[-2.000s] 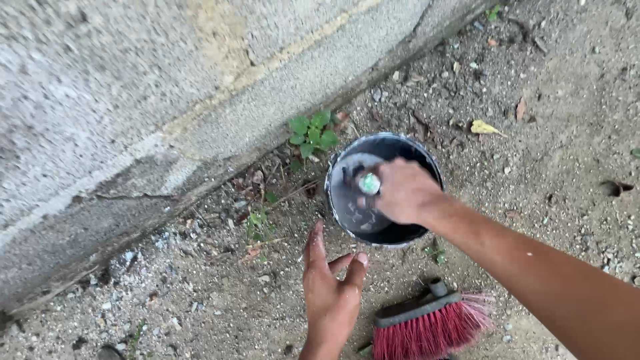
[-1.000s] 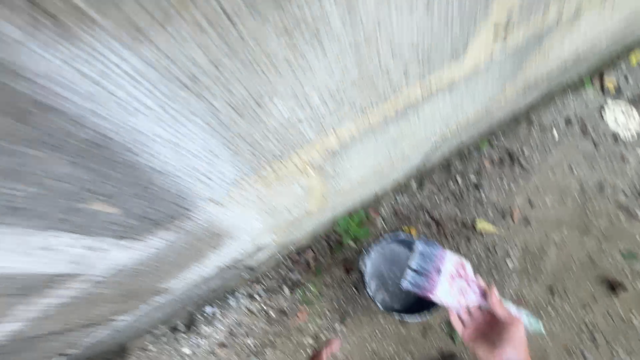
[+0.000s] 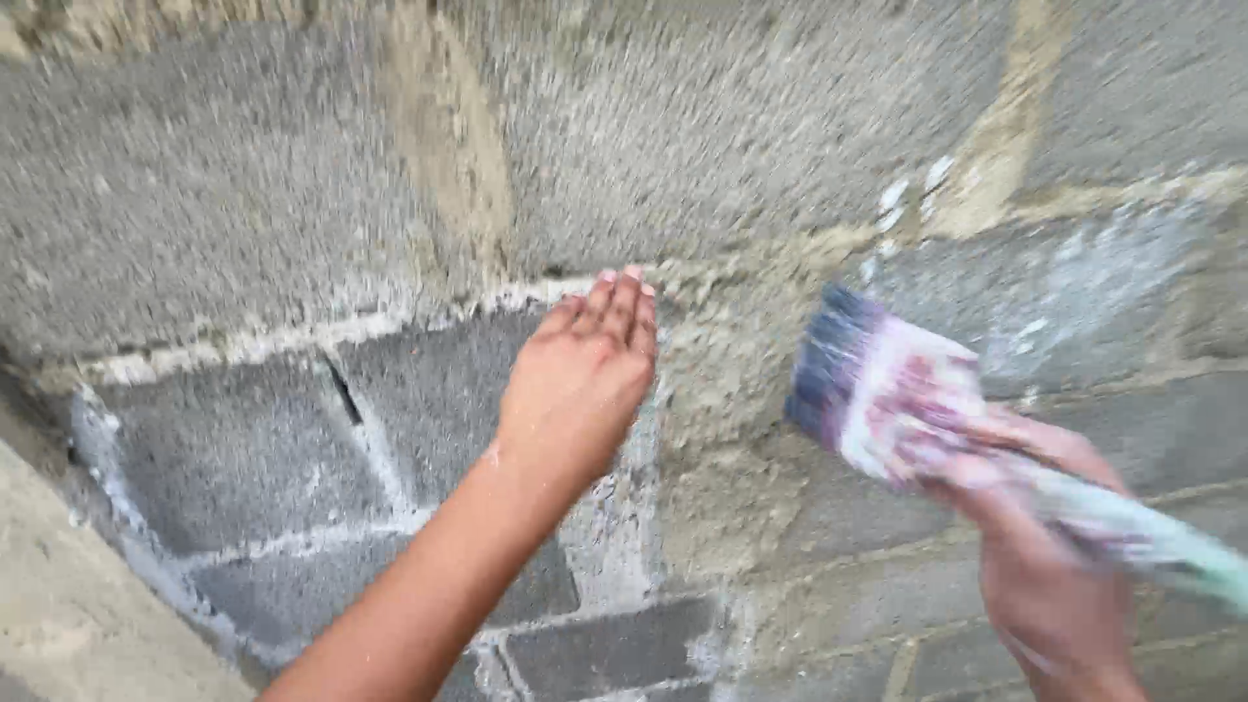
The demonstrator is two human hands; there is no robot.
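Gray concrete-block wall (image 3: 741, 127) fills the head view, with tan mortar joints and patches of white paint. My left hand (image 3: 580, 375) is raised at the middle, its fingers together and pointing up, over a whitish mortar joint; whether it touches the wall cannot be told. On the right, my right hand (image 3: 1043, 526) grips a wide paintbrush (image 3: 907, 400) by its pale green, paint-smeared handle. The brush's dark bristles point left and up, close to the wall below several white dabs. The brush and right hand are blurred.
A pale concrete ledge or beam (image 3: 78, 585) runs diagonally across the lower left corner, meeting the blocks. A narrow dark slot (image 3: 343, 390) opens in a joint left of my left hand. White paint streaks (image 3: 1082, 283) mark the blocks at the upper right.
The view has swung from the ground up to the wall; the bucket and broom head are out of sight. My right hand, earlier inside the bucket, now holds the paintbrush at the wall.
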